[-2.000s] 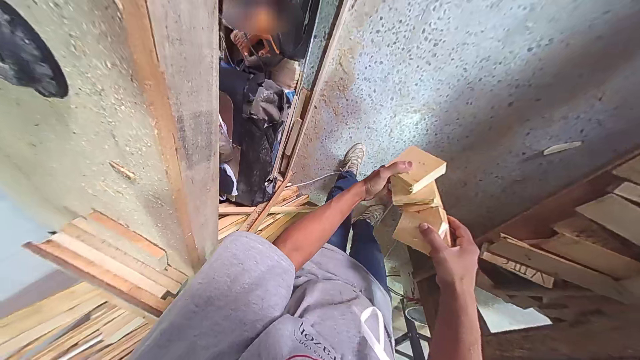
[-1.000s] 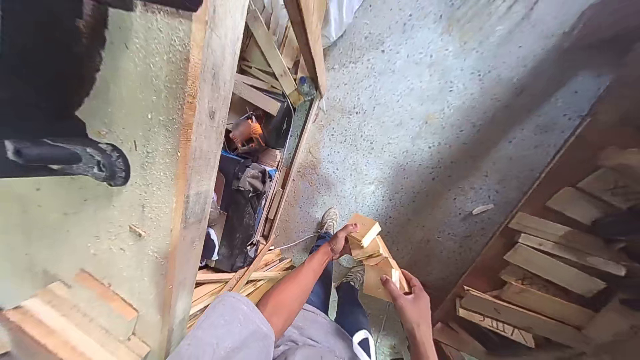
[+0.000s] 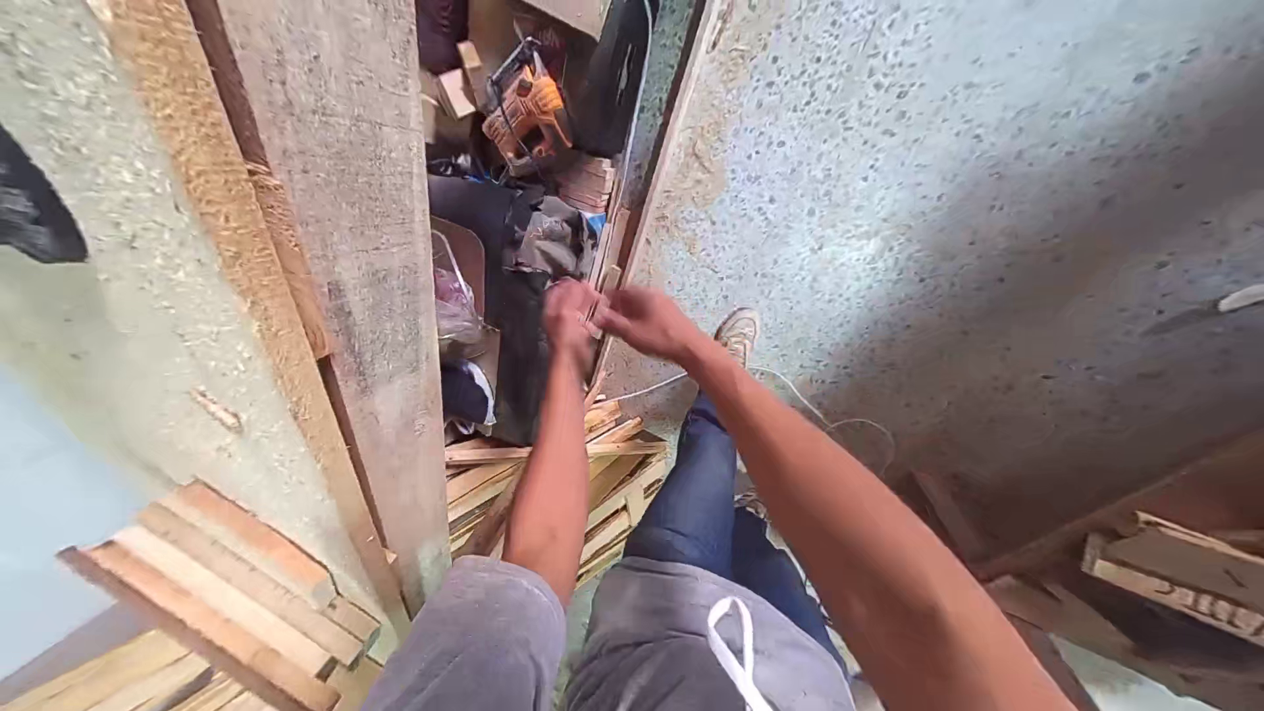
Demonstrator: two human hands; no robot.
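Note:
My left hand (image 3: 571, 314) and my right hand (image 3: 644, 321) are close together near the centre, fingertips meeting or nearly so. Both are blurred, with curled fingers, and no wooden block shows in either. Whether something small lies between the fingers cannot be made out. Beneath and behind them are dark cloth (image 3: 523, 346) and the narrow wooden edge (image 3: 614, 252) of a compartment. Further up in that compartment lies an orange power tool (image 3: 528, 114) with a dark cord, beside small wood blocks (image 3: 456, 91).
A long wooden board (image 3: 341, 227) runs along the left. Stacked wood strips (image 3: 217, 583) are at lower left, with more strips (image 3: 617, 494) below the compartment. A white cord (image 3: 810, 400) crosses the speckled floor (image 3: 938, 197) near my shoe (image 3: 739, 331). Wood pieces (image 3: 1175, 573) lie at lower right.
The light wooden blocks held between my hands in both earlier frames no longer show there. My hands have moved left, over the compartment's edge. The view has shifted.

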